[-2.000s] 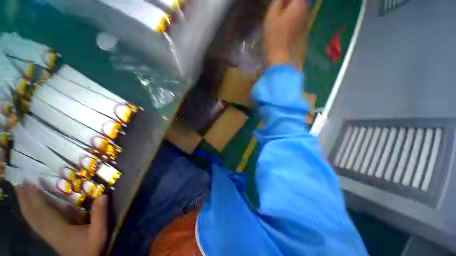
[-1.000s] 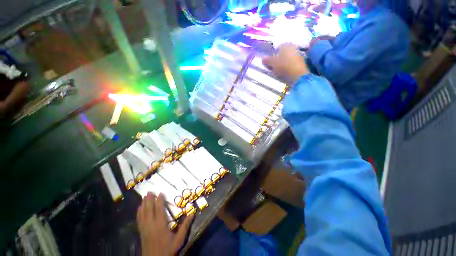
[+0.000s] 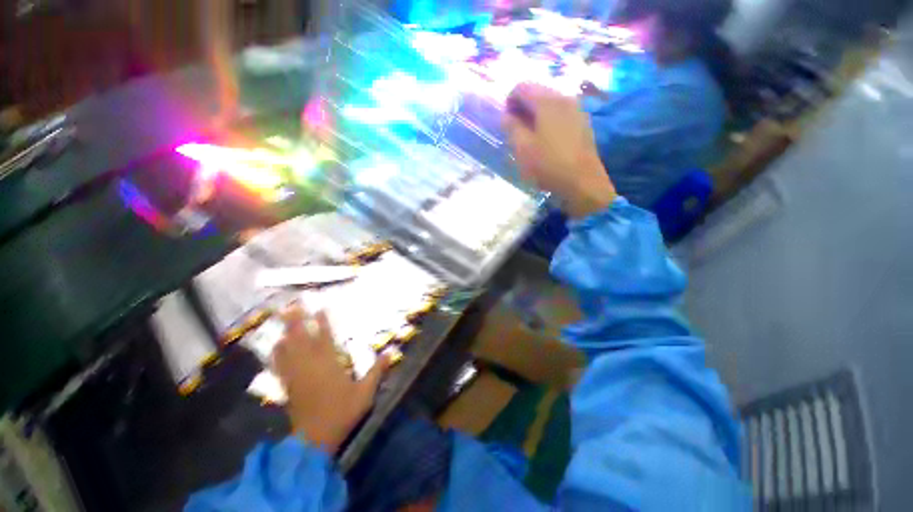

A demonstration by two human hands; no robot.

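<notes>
White battery cells (image 3: 375, 300) with yellow ends lie in a loose pile on the black board. One cell lies crosswise on top, and one lies apart at the left. My left hand (image 3: 320, 375) rests on the near side of the pile, fingers spread. My right hand (image 3: 556, 145) is raised at the edge of a thin clear plastic tray (image 3: 430, 90), which stands tilted; its fingertips are blurred and seem to pinch it. Below and behind it, a block of stacked clear trays (image 3: 440, 215) holds rows of white cells.
Lit strips (image 3: 250, 165) glow on the green bench at the left, with more glare behind the trays. A person in a blue smock (image 3: 666, 125) sits beyond my right hand. Brown boxes (image 3: 526, 340) are below the board's edge. Pale strips (image 3: 30, 465) lie at lower left.
The clear plastic sheet by my right hand now stands raised and tilted above the stack. A cell now lies crosswise on the pile. My left hand stays on the near cells. The view has shifted.
</notes>
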